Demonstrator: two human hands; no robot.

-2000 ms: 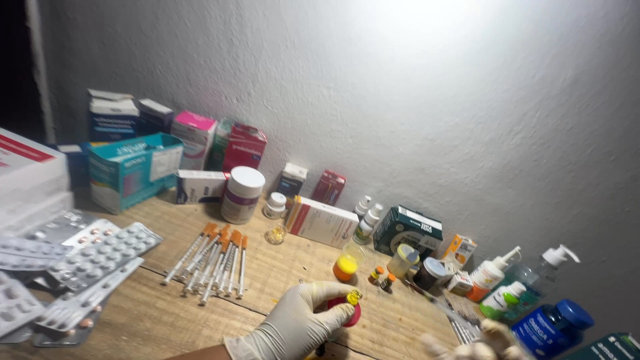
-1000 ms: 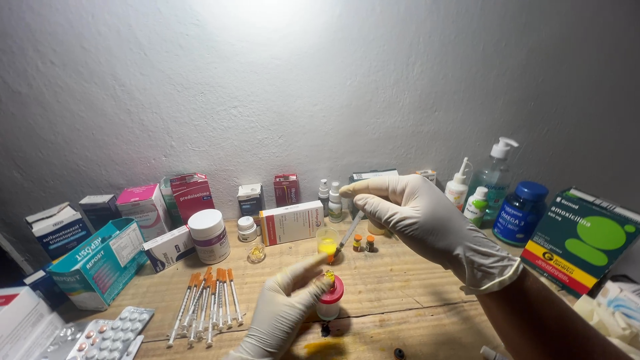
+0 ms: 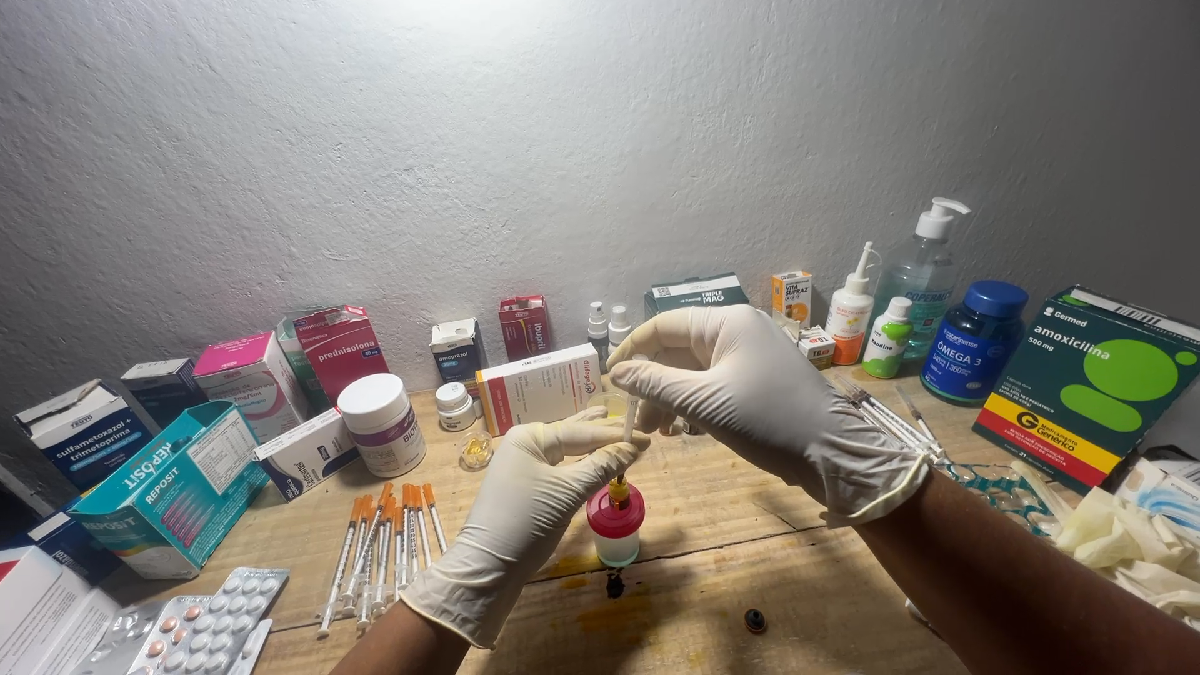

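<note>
My gloved right hand [image 3: 741, 394] pinches the upper end of a thin syringe [image 3: 631, 417], which stands nearly upright. My gloved left hand [image 3: 544, 497] has its fingers around the syringe's lower part. Right below its tip, a small vial with yellow liquid [image 3: 619, 491] sits on the red lid [image 3: 616, 512] of a small jar with pale contents. Whether the needle is inside the vial cannot be told. Behind my fingers a cup of yellow liquid [image 3: 609, 405] is partly hidden. Several orange-capped syringes [image 3: 384, 544] lie left of my left hand.
Medicine boxes [image 3: 342, 352] and a white tub [image 3: 382, 424] line the wall on the left. Blister packs [image 3: 211, 623] lie at the front left. At right stand a blue bottle [image 3: 975, 342], a pump bottle [image 3: 923, 272] and a green box [image 3: 1087, 384]. A small dark stopper [image 3: 755, 620] lies near the front.
My right hand has brought the syringe from a slant to nearly upright over the red-lidded jar. My left hand has moved up from beside the lid to the syringe.
</note>
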